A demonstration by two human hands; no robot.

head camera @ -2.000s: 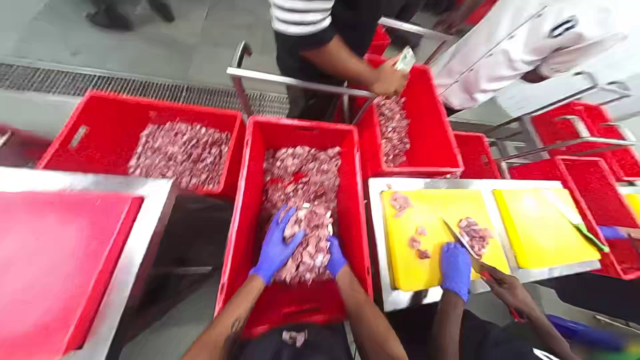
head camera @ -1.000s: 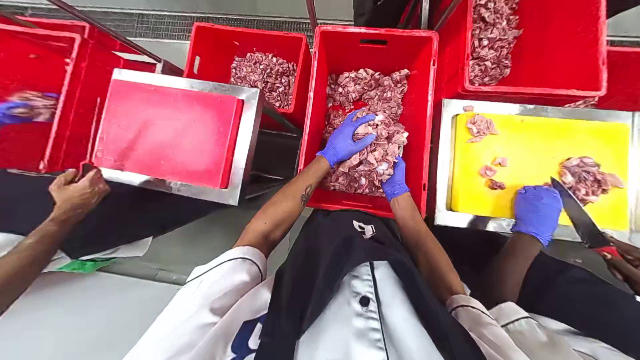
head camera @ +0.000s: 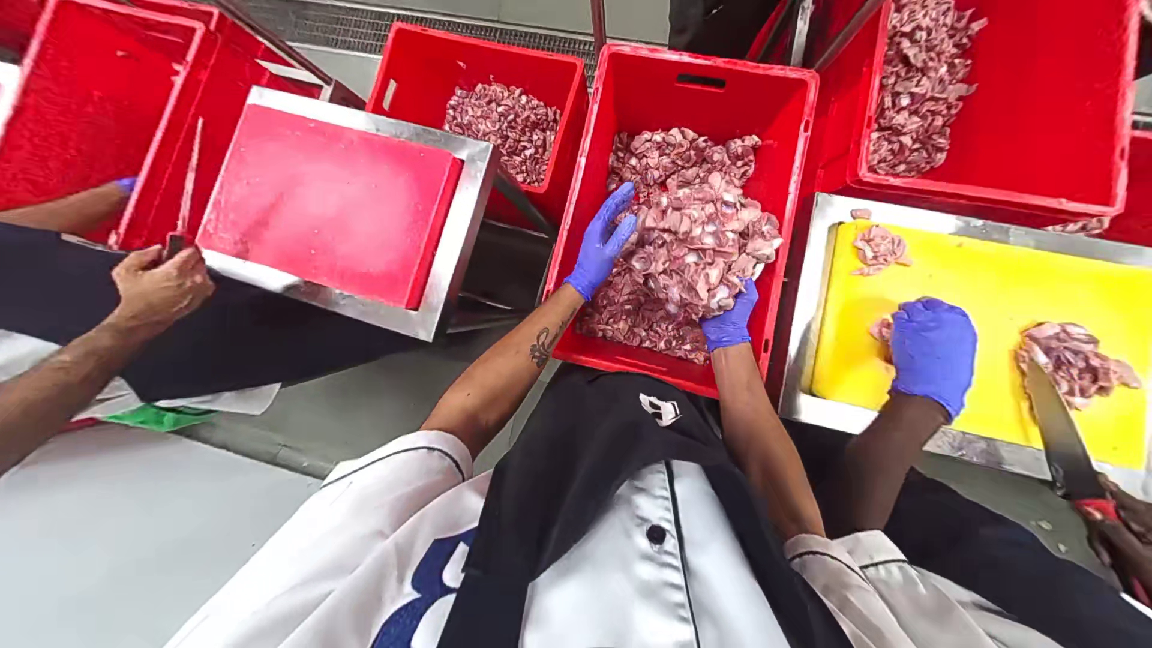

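Note:
Directly ahead of me is a red plastic crate with a heap of cut raw meat pieces in it. Both my hands wear blue gloves and are inside the crate. My left hand rests at the left side of the heap, its fingers apart and visible. At the lower right of the heap, my right hand is partly under a mound of the pieces, its fingers hidden beneath the meat. Whether that hand is closed on any pieces cannot be seen.
At right, a co-worker's gloved hand presses on a yellow cutting board, beside a knife. Another co-worker holds a knife left of a red cutting board. More red crates with meat stand beyond.
The view has tilted down and shifted. My left hand has moved from on top of the meat to its left side, and the mound between my hands looks larger.

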